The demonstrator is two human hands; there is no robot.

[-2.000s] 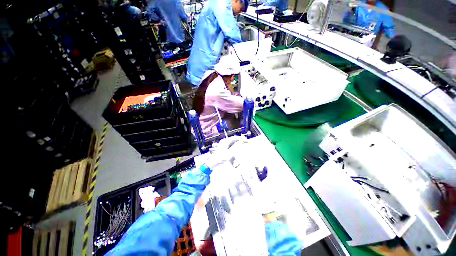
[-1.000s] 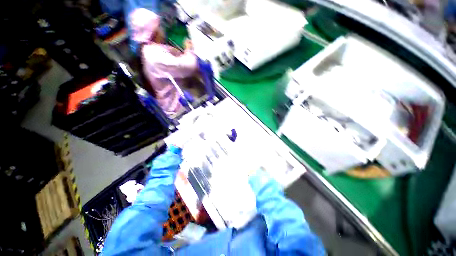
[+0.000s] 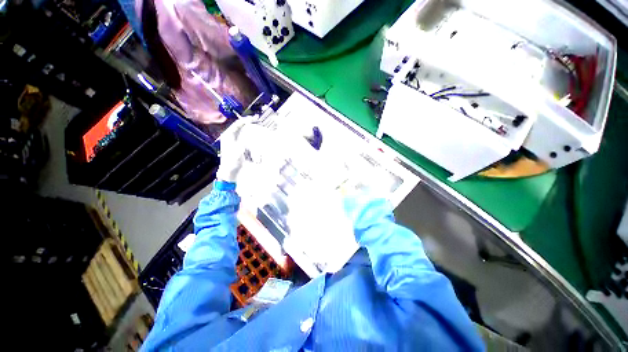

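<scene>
The framed stencil (image 3: 313,237) is a large glaring white sheet in front of me, with grey smears near its middle. A small dark purple scraper (image 3: 315,137) shows on its upper part. Blue hinge clamps (image 3: 231,106) stand at its far edge. My left hand (image 3: 233,155), in a white glove, is at the far left edge of the sheet; its fingers are lost in glare. My right hand (image 3: 352,196) is over the right part of the sheet, washed out almost completely. An orange-red grid tray (image 3: 255,265) lies beside the stencil, partly under my left sleeve.
White metal enclosures (image 3: 447,127) with wires sit on the green-topped bench (image 3: 496,199) at right. Stacked black bins (image 3: 138,165) stand at left. A person in pink is beyond the clamps. A black parts bin (image 3: 162,265) and small clear bag (image 3: 272,291) lie near my left arm.
The view has tilted down and closer to the stencil. My left hand shows at the sheet's far left edge near the clamps. The right hand remains over the sheet's right part.
</scene>
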